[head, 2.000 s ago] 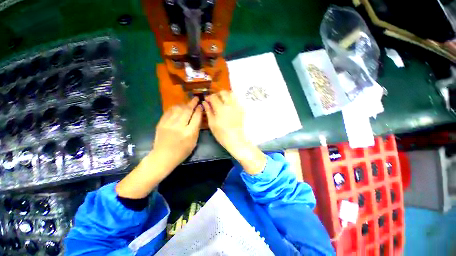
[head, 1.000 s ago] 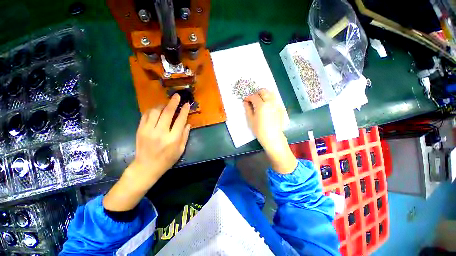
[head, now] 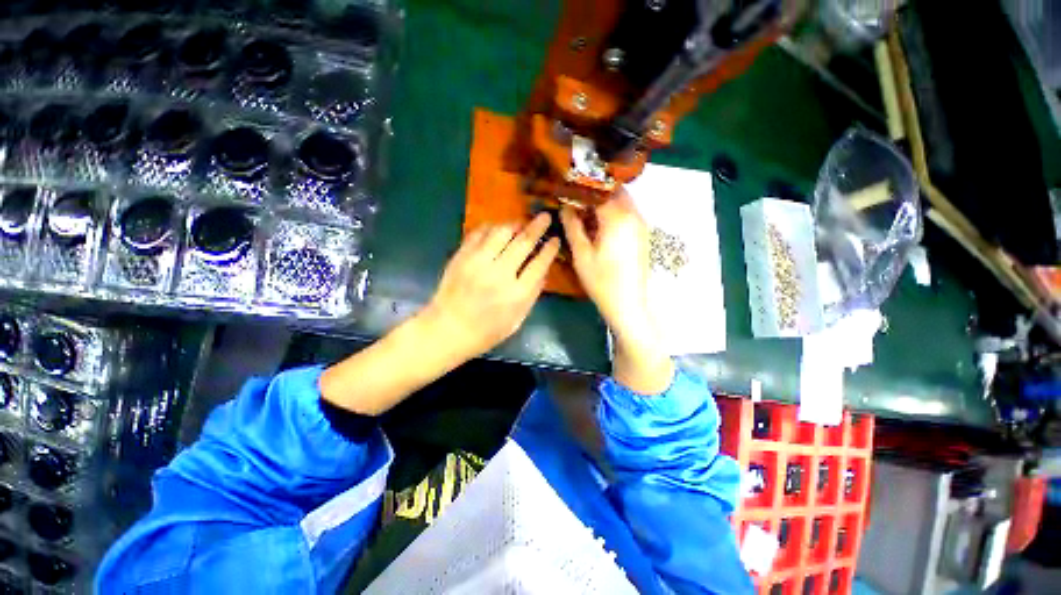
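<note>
The toggle press (head: 590,157) stands on its orange base plate (head: 491,174). My left hand (head: 495,279) lies at the front of the base, its fingertips at the fixture on a small dark part (head: 560,228) mostly hidden by the fingers. My right hand (head: 611,256) is at the same spot from the right, thumb and fingertips close together under the press head. Whether it pinches a tiny metal piece is too small to tell. A pile of tiny metal pieces (head: 667,250) lies on the white paper sheet (head: 695,305), right of my right hand.
A clear blister tray (head: 305,270) with black parts lies at left, another tray (head: 52,407) lower left. To the right are a white parts box (head: 762,273), a crumpled clear bag (head: 867,221) and, below the bench, a red divided crate (head: 803,439).
My right hand has moved left from the metal pile to the fixture beside my left hand. The camera view has turned and shifted, so the bench appears further right.
</note>
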